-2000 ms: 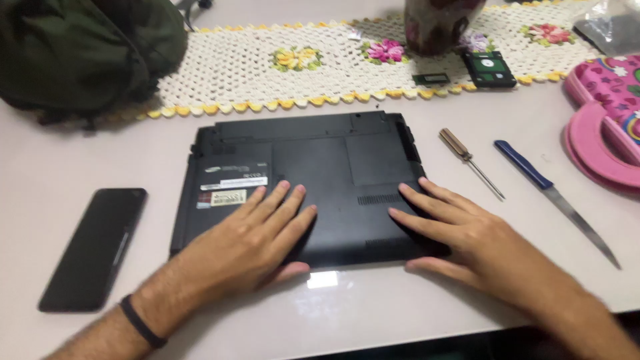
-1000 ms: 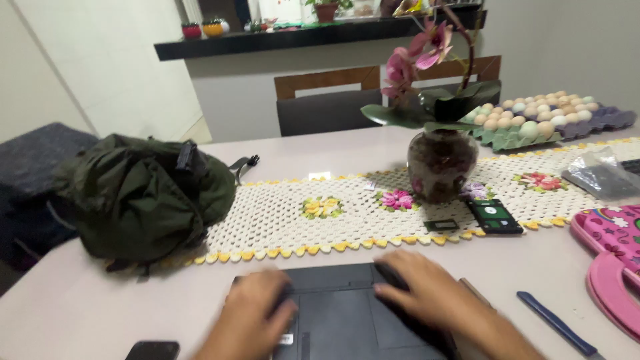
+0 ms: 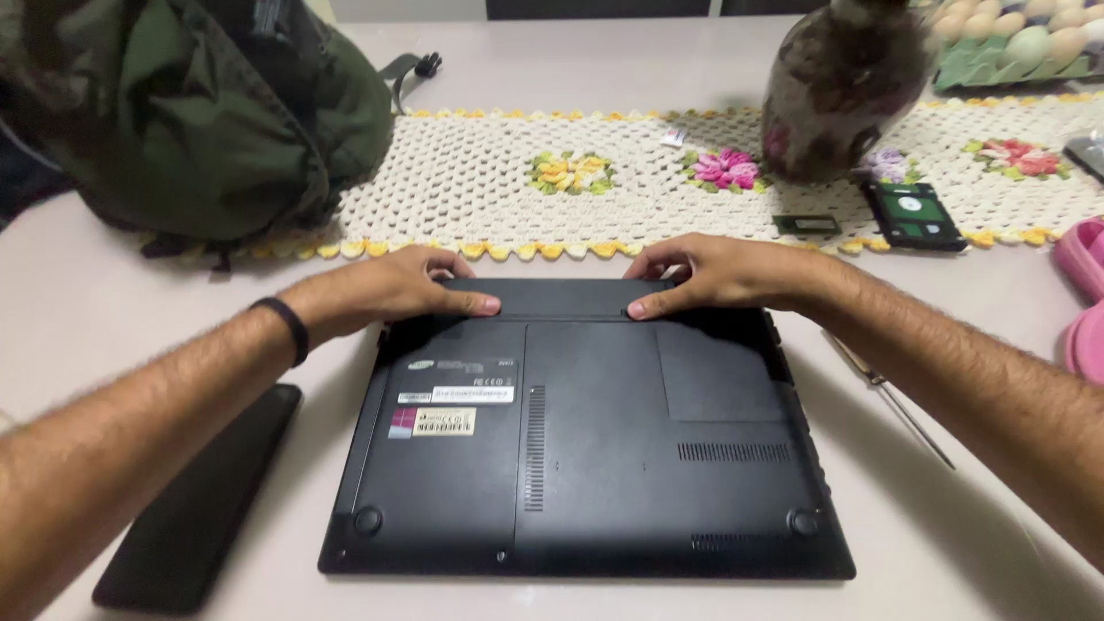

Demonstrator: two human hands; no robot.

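A black Samsung laptop (image 3: 595,483) lies upside down on the table, its battery edge (image 3: 561,297) facing away from me. My left hand (image 3: 423,285) grips the left part of that edge, thumb on the underside and fingers curled over the far side. My right hand (image 3: 707,276) holds the edge farther right in the same way, its thumb by a small latch. Both hands' fingertips are partly hidden behind the laptop. A screwdriver (image 3: 875,378) lies right of the laptop, partly under my right forearm in view. Left of the laptop is a black smartphone (image 3: 203,509).
A green backpack (image 3: 216,121) stands at back left. On the crocheted runner (image 3: 466,164) are a vase (image 3: 837,95), a memory module (image 3: 806,225) and a hard drive (image 3: 912,216). An egg tray (image 3: 992,65) sits at back right, a pink case (image 3: 1087,336) at the right edge.
Both hands have moved from the laptop's near part, where they lay flat two seconds ago, to its far edge, which they now grip. The view tilted up, then down again.
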